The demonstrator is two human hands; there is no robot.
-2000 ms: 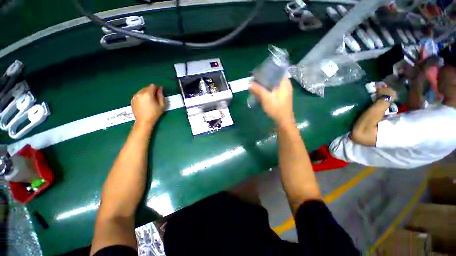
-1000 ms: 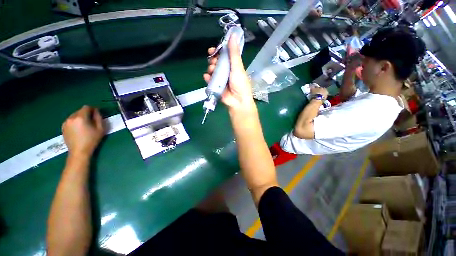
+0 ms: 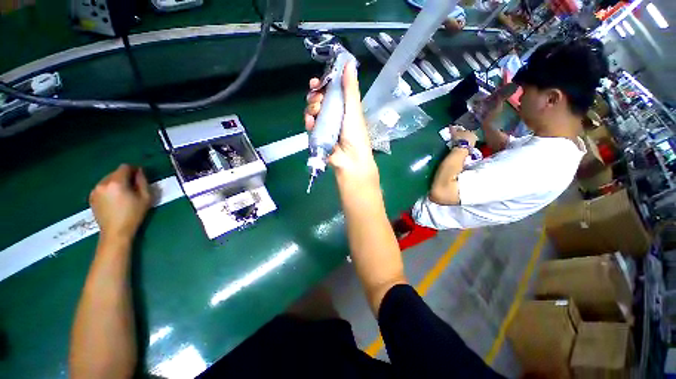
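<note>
My right hand (image 3: 342,118) is wrapped around the grey electric screwdriver (image 3: 326,127), raised right of the feeder, its thin bit pointing down at the bench. My left hand (image 3: 121,198) rests curled on the white strip, left of the feeder; no object shows in it. The silver-white screw feeder (image 3: 215,172) stands between my hands, with dark screws in its open bin and a red switch at its back corner. Its pale front ledge (image 3: 236,212) has a small mechanism in the middle.
A clear plastic bag (image 3: 400,122) lies right of the screwdriver by a slanted post (image 3: 404,55). A person in a white shirt (image 3: 511,178) works at the right. White housings (image 3: 33,100) lie at the far left. A cable (image 3: 215,100) hangs across the back. Cardboard boxes (image 3: 585,277) stand at the right.
My view has swung right since the first frame. My right hand has turned the screwdriver from a blurred, raised pose to bit down, then lowered it slightly. My left hand stays beside the feeder.
</note>
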